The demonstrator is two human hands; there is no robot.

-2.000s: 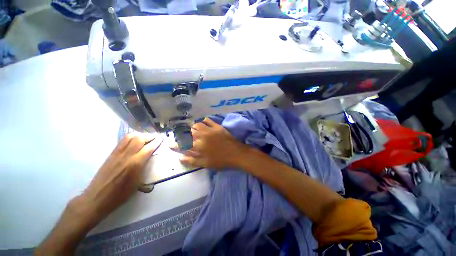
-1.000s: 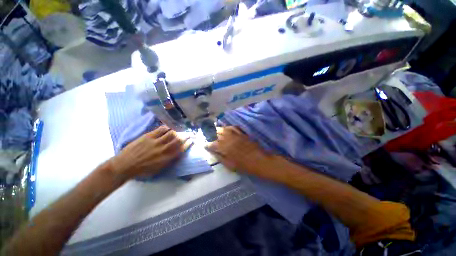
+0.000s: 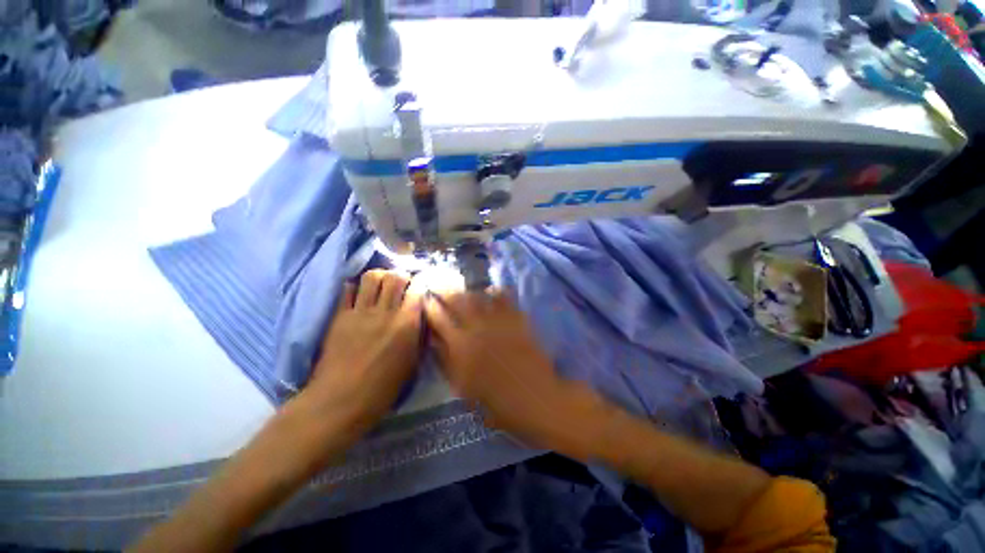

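Observation:
A blue striped garment (image 3: 616,292) lies bunched right of the needle area, and more of it (image 3: 286,232) spreads on the table left of the machine. The white sewing machine (image 3: 518,97) with "JACK" lettering stands over it. The presser foot area is brightly lit and partly hidden by glare and fingers. My left hand (image 3: 373,340) presses on the cloth just in front of the needle area, fingers close together. My right hand (image 3: 486,346) is beside it, blurred, with its fingertips at the cloth below the machine head. Whether it pinches the cloth is unclear.
A yellowish tray (image 3: 791,297) with whitish bits and black-handled scissors (image 3: 848,286) lie right of the machine. Red cloth (image 3: 918,324) and heaped garments are at the far right. A printed ruler (image 3: 410,454) runs along the table's front edge.
More of the garment now lies left of the machine head. Both hands have come together in front of the needle, the left hand having turned to point forward. The camera view has also shifted.

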